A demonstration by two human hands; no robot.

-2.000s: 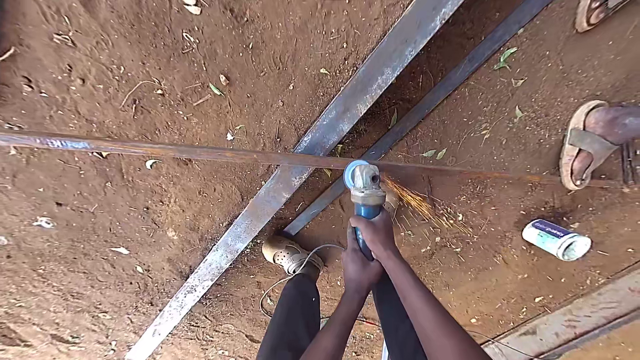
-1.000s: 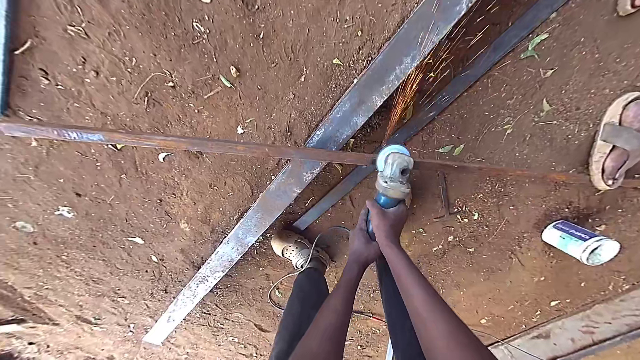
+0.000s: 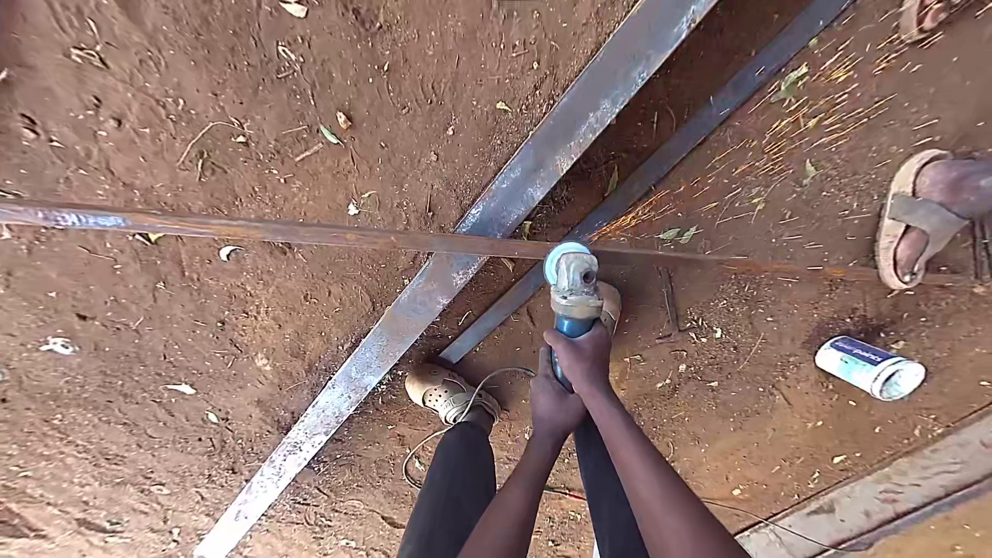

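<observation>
An angle grinder (image 3: 575, 287) with a blue body is held in both my hands, its pale disc at the edge of a long rusty metal bar (image 3: 349, 235). Orange sparks fly from the disc toward the upper right. My left hand (image 3: 555, 399) grips the rear of the body, and my right hand (image 3: 583, 355) wraps around it just ahead, nearer the grinder's head. Beneath the rusty bar, a wide flat steel bar (image 3: 403, 318) runs diagonally across the ground. A narrower dark steel bar (image 3: 659, 163) lies to its right, also crossed by the rusty bar.
My clog-shod foot (image 3: 446, 391) is beside the narrow bar's lower end, near a power cord (image 3: 415, 449). Another person's sandaled foot (image 3: 922, 217) rests by the rusty bar at right. A white paint can (image 3: 864, 367) lies on its side. A concrete-like edge (image 3: 876, 480) crosses the lower right.
The sparks, which went steeply upward one second ago, now spread toward the upper right. Two seconds ago they went toward the lower right. Both my hands have stayed on the grinder.
</observation>
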